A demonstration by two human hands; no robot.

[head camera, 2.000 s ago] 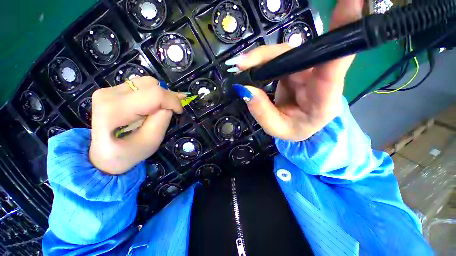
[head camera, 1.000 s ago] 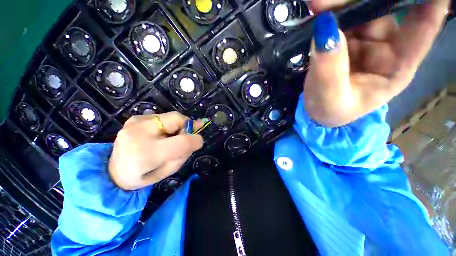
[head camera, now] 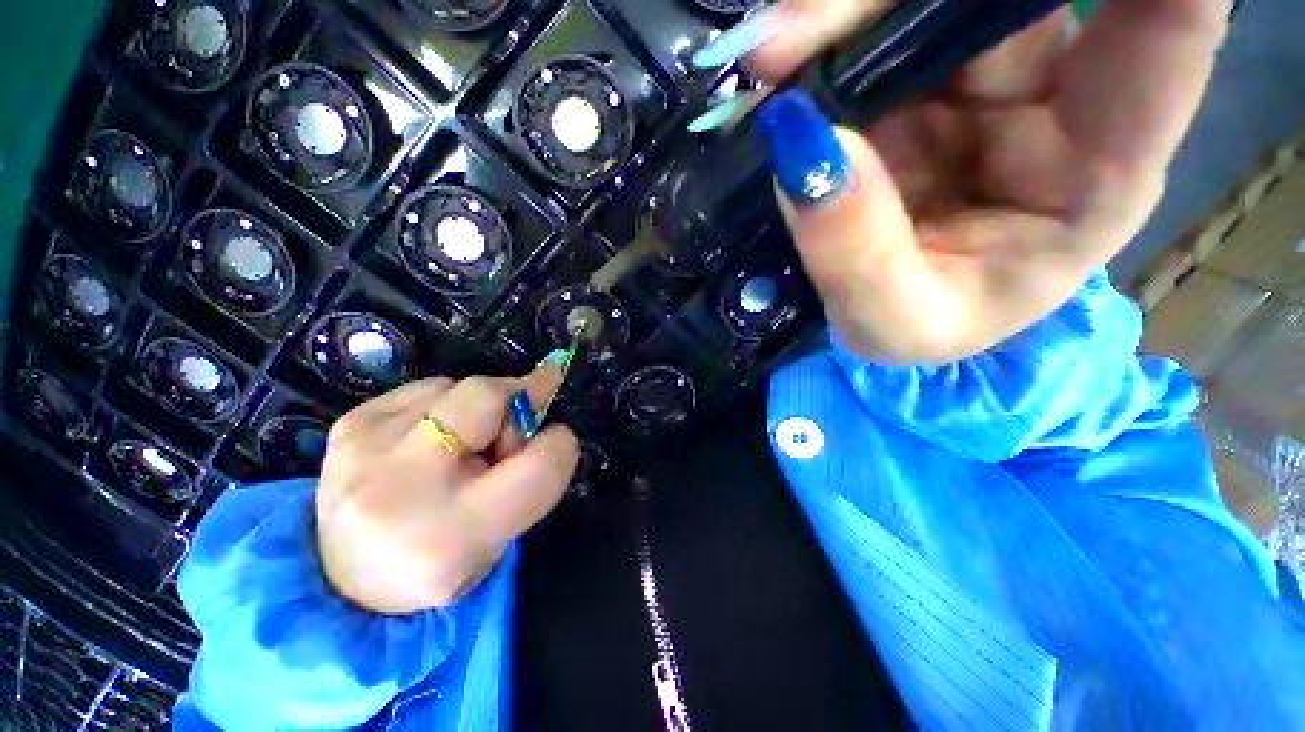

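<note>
My left hand is closed around the slim yellow tweezers, mostly hidden in my fingers. Their point is at a round component in a pocket of the glossy black blister tray. My right hand holds the thick black handle of the soldering iron between thumb and fingers. The iron's greyish tip slants down to the same component, close to the tweezers' point. Whether the tips touch is too blurred to tell. Other round components with pale centres sit in the pockets around.
Stacked black tray edges are at the lower left. A green mat shows at the upper left. Cardboard cartons and clear film are at the right. My blue smock and black zipped top are along the bottom.
Since one second ago, the tray's pockets have shifted in view. My right hand has moved left, and the iron tip now shows clearly beside the tweezers' point. My left hand sits slightly lower.
</note>
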